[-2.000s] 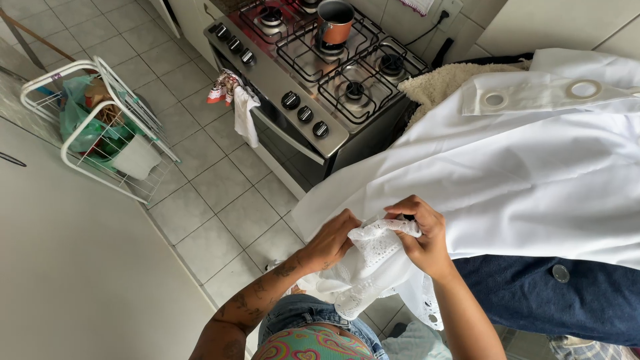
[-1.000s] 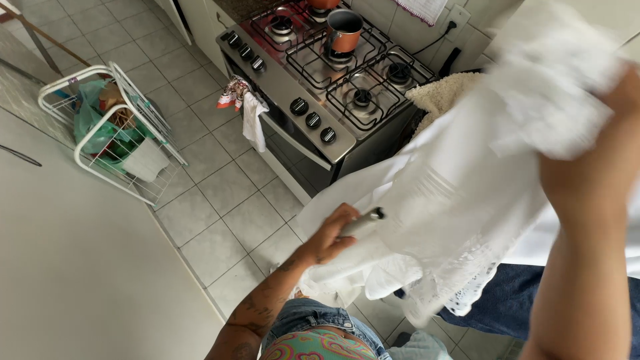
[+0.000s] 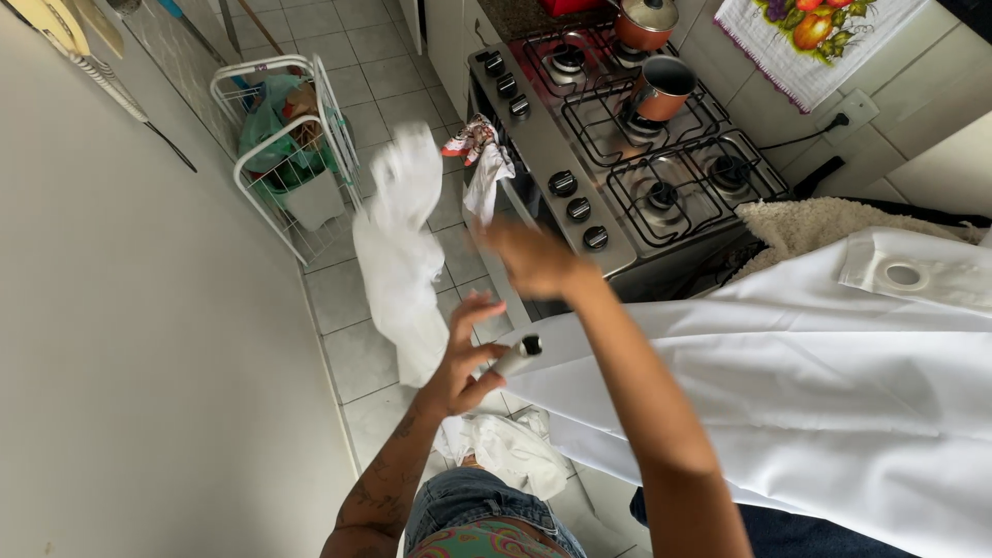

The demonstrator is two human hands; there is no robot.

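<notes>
My left hand (image 3: 465, 364) grips a pale hollow tube (image 3: 518, 355) between thumb and fingers, its dark open end toward the stove. Blurred by motion, my right hand (image 3: 535, 256) reaches across above it with fingers spread, nothing seen in it. Left of both hands a white cloth (image 3: 399, 263) hangs in the air over the floor, touching neither hand as far as I can see. More white fabric (image 3: 511, 453) lies bunched low by my legs. On the right a large white curtain panel (image 3: 775, 364) with a metal-ringed eyelet band (image 3: 903, 273) is spread out.
A gas stove (image 3: 573, 186) with two orange pots (image 3: 663, 87) stands ahead, a cloth (image 3: 488, 170) hanging at its oven door. A white wire rack (image 3: 267, 147) with bags is at the upper left. Beige fleece (image 3: 821, 225) and dark blue fabric (image 3: 783, 535) border the curtain.
A second ago my right hand held white cloth up at the right; now it has swung left over the tube, and white cloth is in the air at the left. The view has shifted.
</notes>
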